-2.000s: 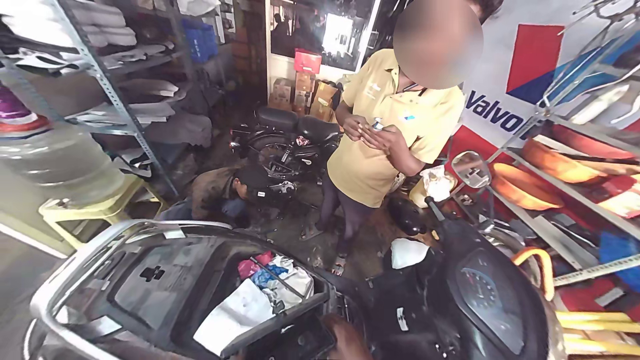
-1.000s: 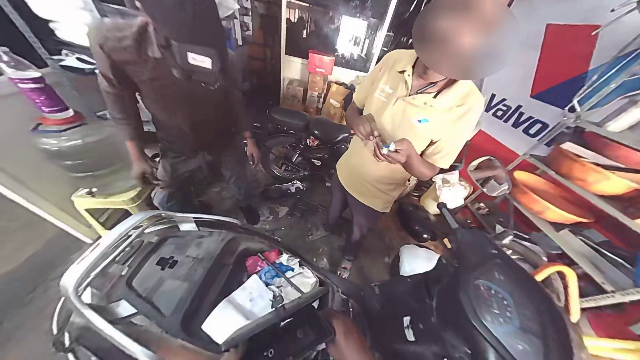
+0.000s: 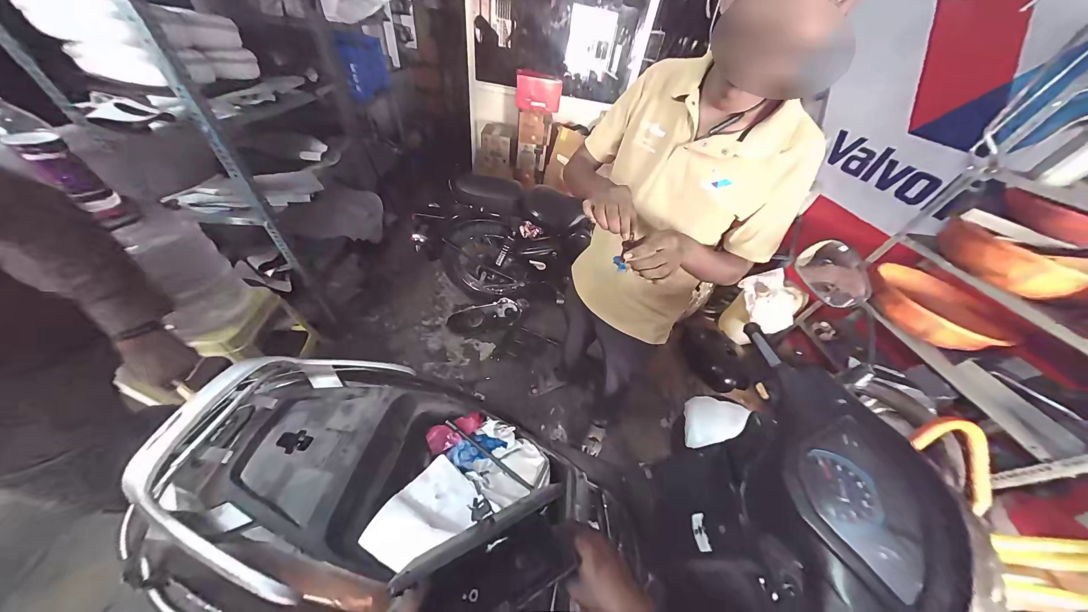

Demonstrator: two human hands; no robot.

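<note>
At the bottom edge, my right hand (image 3: 602, 568) is at the right side of a black plastic part (image 3: 501, 565), its fingers partly hidden. My left hand (image 3: 340, 588), blurred and cut off, is to the left of that part, beside the scooter's metal rear rail (image 3: 200, 561). Whether either hand grips the part cannot be told. Beyond the part, the scooter's open storage space holds a white sheet (image 3: 425, 514) and crumpled red, blue and white material (image 3: 489, 450). The scooter's instrument cluster (image 3: 841, 489) is at the right.
A person in a yellow shirt (image 3: 680, 195) stands across the scooter, handling a small blue item (image 3: 620, 263). Another person's dark sleeve and hand (image 3: 157, 357) are at the left, near a yellow stool (image 3: 242, 327). Behind are a parked motorcycle (image 3: 493, 246) and racks with orange panels (image 3: 931, 306).
The person in dark clothes, crouched on the floor two seconds ago and upright one second ago, is now at the left edge, near the rear rail. My hands remain low in view.
</note>
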